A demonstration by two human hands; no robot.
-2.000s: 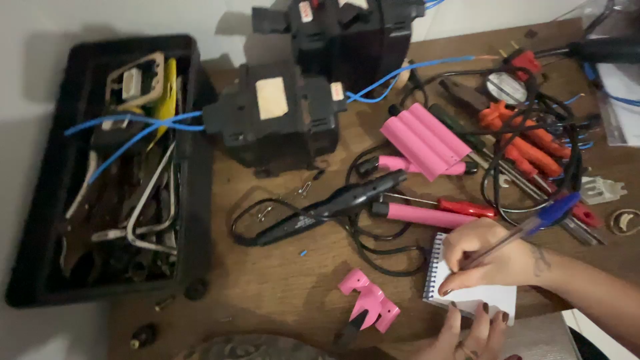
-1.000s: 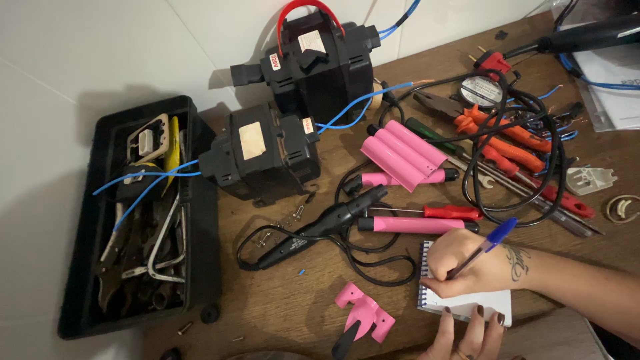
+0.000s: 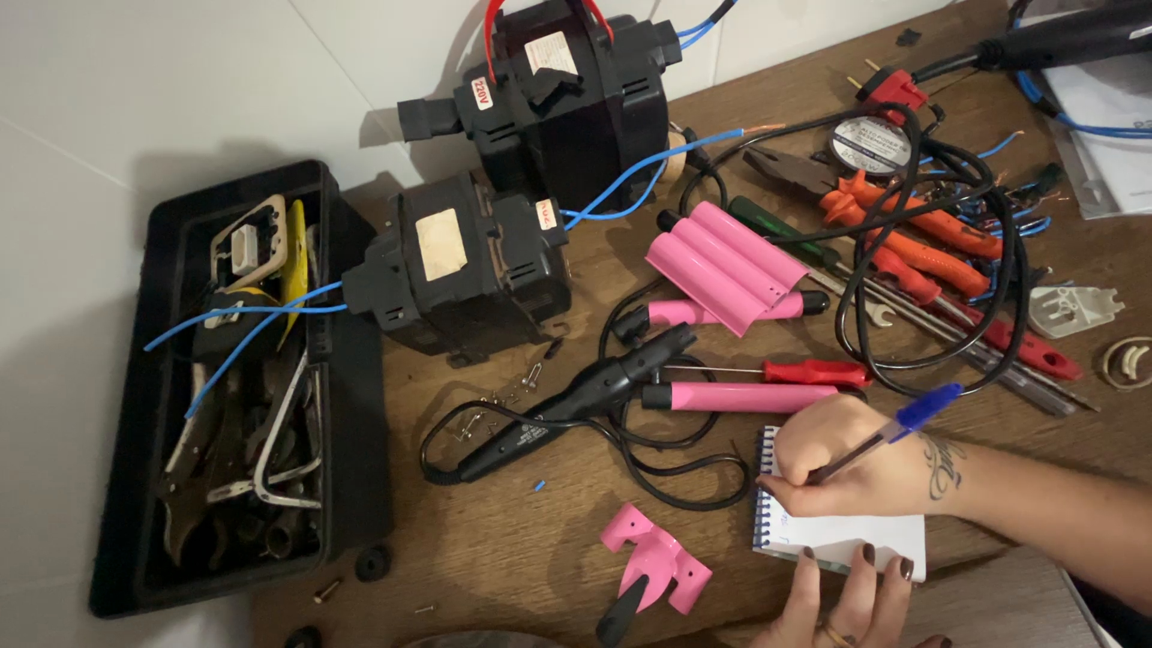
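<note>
My right hand (image 3: 855, 459) is closed around a ballpoint pen (image 3: 886, 436) with a blue cap on its rear end; the writing tip is hidden by the fingers. Beneath it lies a small spiral notepad (image 3: 855, 535) bearing a little writing. My left hand (image 3: 850, 603) rests with spread fingertips on the pad's lower edge. Just above the pad lies a pink barrel (image 3: 756, 396) beside a red-handled screwdriver (image 3: 814, 372). To the left are a black tool handle with a cord (image 3: 576, 396) and a pink plastic bracket with a black lever (image 3: 657, 558).
At the left stands a black toolbox (image 3: 355, 468) holding wrenches and a tape measure. Two black transformers (image 3: 486, 261) with blue wires are beside it. A pink three-channel shell (image 3: 724, 261), orange-handled pliers (image 3: 927, 220), a solder tin (image 3: 870, 146) and a coiled black cable lie at the upper right.
Both hands keep their places at the notepad, the pen still in my right hand. The view has shifted, showing more of the rear transformer.
</note>
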